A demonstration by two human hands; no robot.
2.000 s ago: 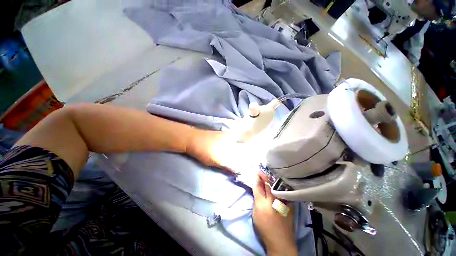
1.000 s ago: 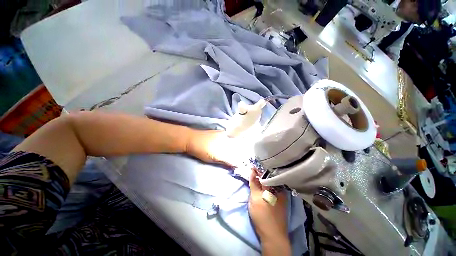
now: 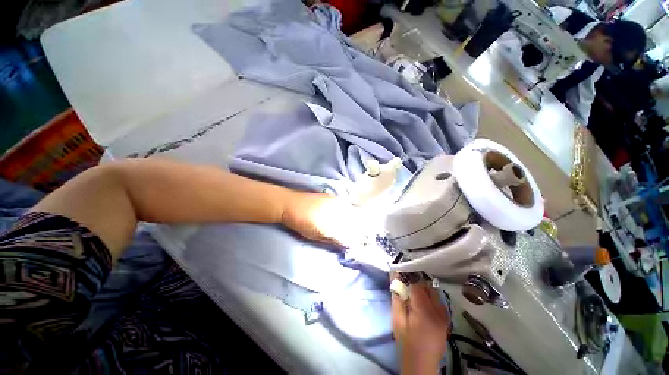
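Observation:
A light grey-blue garment piece (image 3: 359,293) lies on the white table under the lamp and runs past the needle area. More of the same cloth (image 3: 293,139) is heaped behind my left arm. The cream-grey sewing machine head (image 3: 433,209) stands at the right. My left hand (image 3: 323,218) lies flat on the cloth left of the needle, its fingers lost in the glare. My right hand (image 3: 422,311), with a pale wrap on one finger, is just below the machine head at the cloth's right edge; its fingertips are partly hidden. The presser foot is washed out by the light.
A roll of white tape (image 3: 473,187) sits on top of the machine. Black cables (image 3: 480,351) lie beside the head. An orange basket (image 3: 55,150) is at the left, near a cream extension board (image 3: 147,66). A person in a dark cap (image 3: 623,44) sits at another machine at upper right.
My right hand has moved a little right and back from the needle area, and its fingers are more bent. My left hand stays on the cloth. The view has shifted, showing the other person more.

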